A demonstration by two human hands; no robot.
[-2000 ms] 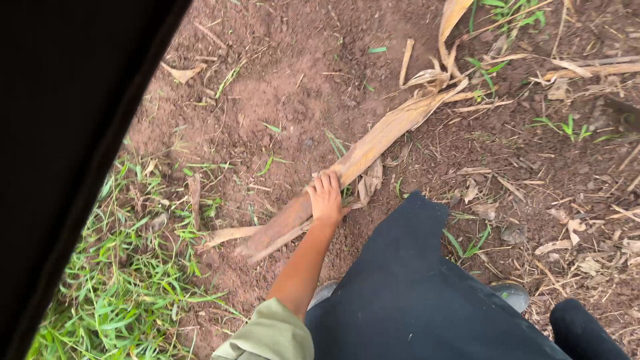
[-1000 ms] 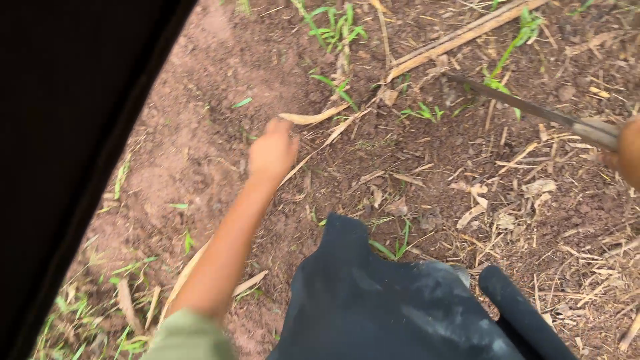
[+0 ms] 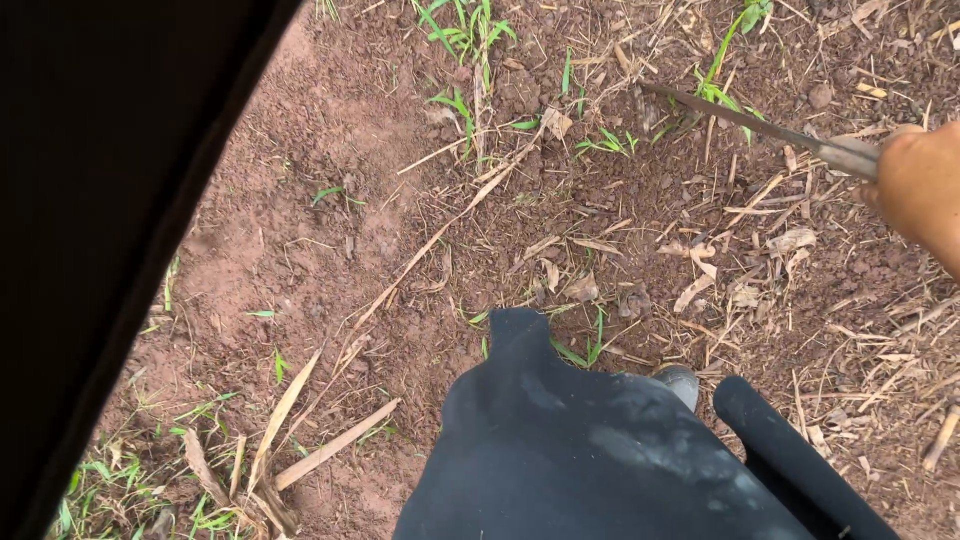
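Note:
My right hand [image 3: 919, 184] grips the handle of a long-bladed knife [image 3: 739, 116] at the right edge. Its dark, narrow blade points left and slightly up, with the tip low over the soil or touching it, beside a green weed [image 3: 716, 82]. My left hand is out of view. A long dry leaf strip [image 3: 442, 229] lies diagonally across the reddish soil, and at the lower left are pieces of dry stalk or husk [image 3: 337, 444].
Dark clothing [image 3: 585, 457] covers the lower middle, with the toe of a grey shoe [image 3: 679, 384] beside it. Something black [image 3: 112, 187] blocks the left side. Grass tufts [image 3: 469, 34] and scattered dry litter cover the soil.
My left hand, on a dry stalk two seconds ago and over a leaf strip one second ago, has left the view. My right hand and the knife show more fully than before.

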